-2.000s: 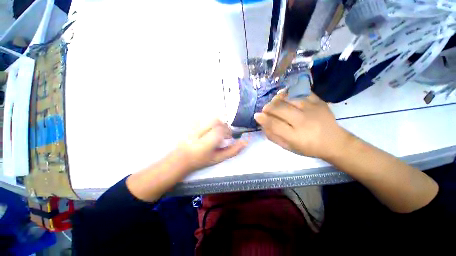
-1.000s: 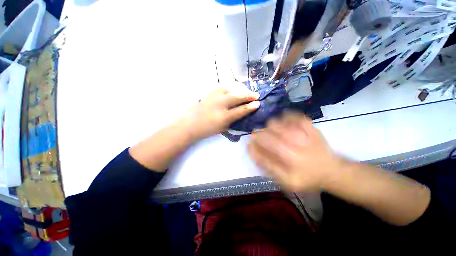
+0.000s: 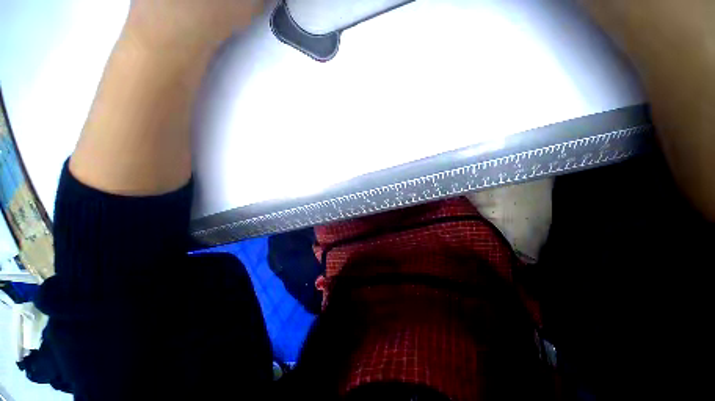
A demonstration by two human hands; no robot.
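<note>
My left hand [image 3: 196,17] is cut off by the top edge at the upper left and blurred; its fingers are out of the picture. Of my right arm only a blurred forearm shows at the upper right edge; my right hand is out of view. The grey-rimmed end of the slide cover [image 3: 320,47] lies in the white table at the top. No garment, needle or presser foot is in the picture.
A grey measuring tape [image 3: 470,168] runs along the front table edge. Below it are a red checked apron [image 3: 415,258], a pale cloth [image 3: 517,211] and something blue [image 3: 278,301]. Brown cardboard [image 3: 31,231] edges the table at the far left.
The view has tipped down and closer to the table's front edge. The machine head, the navy cloth and the white labels have left the picture, and my hands now sit at or beyond its top.
</note>
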